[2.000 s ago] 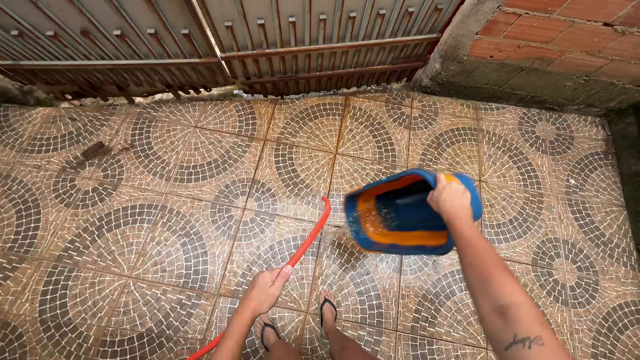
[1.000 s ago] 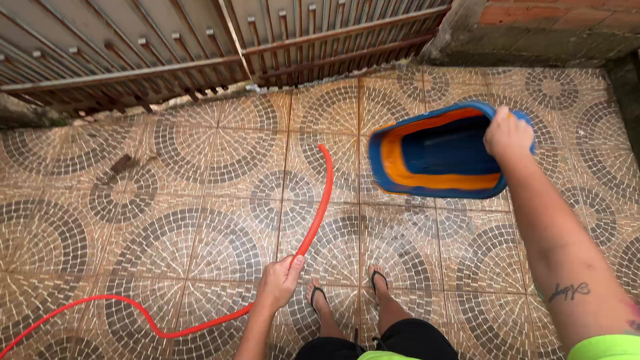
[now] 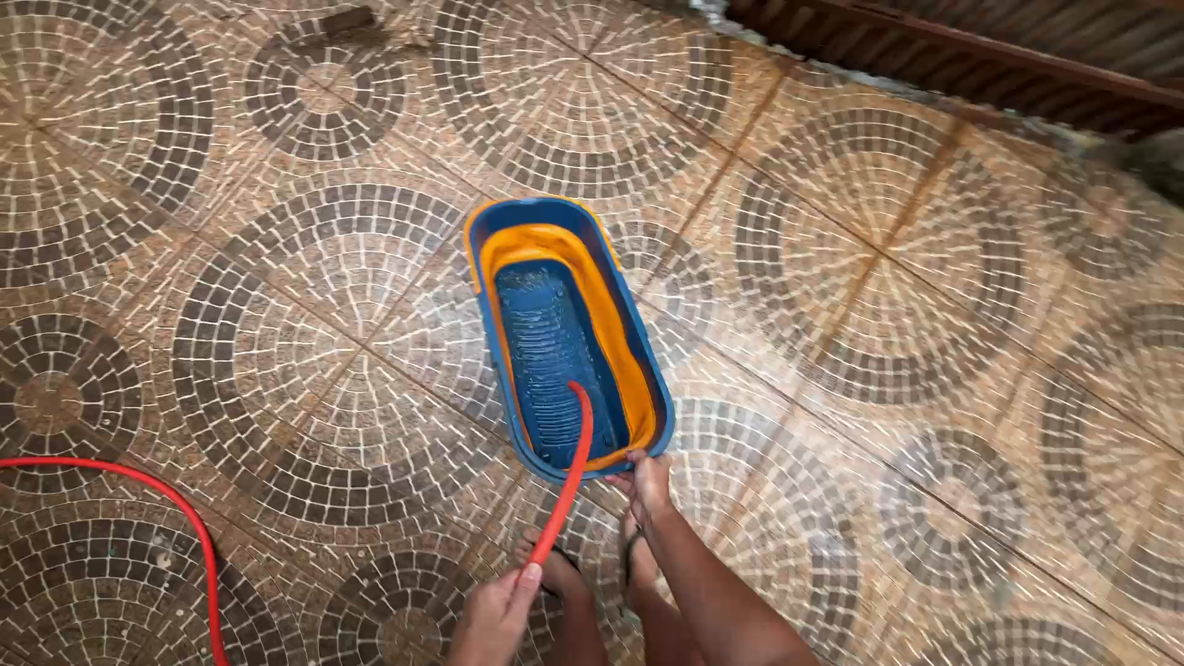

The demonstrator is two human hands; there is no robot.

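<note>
My left hand (image 3: 499,606) is closed around a red hose (image 3: 562,504) near its end. The hose end points into a blue and orange plastic basin (image 3: 610,305), over its ribbed blue bottom, which looks wet. At the basin's near right corner, my right hand (image 3: 647,481) grips the blue rim, with part of the fingers hidden under it. The basin's open side faces up, and its long axis runs away from me, leaning slightly to the left.
Wet patterned floor tiles (image 3: 361,347) surround the basin. More red hose (image 3: 199,527) curves over the floor at the left. A brown fragment (image 3: 347,23) lies at the top left. A rusty metal gate (image 3: 1008,55) stands at the top right. My sandalled feet (image 3: 564,573) are just below the basin.
The basin has moved from out at the right to in front of me and has turned lengthwise. The hose end, apart from it before, is now over its inside. The view has turned and shifted considerably.
</note>
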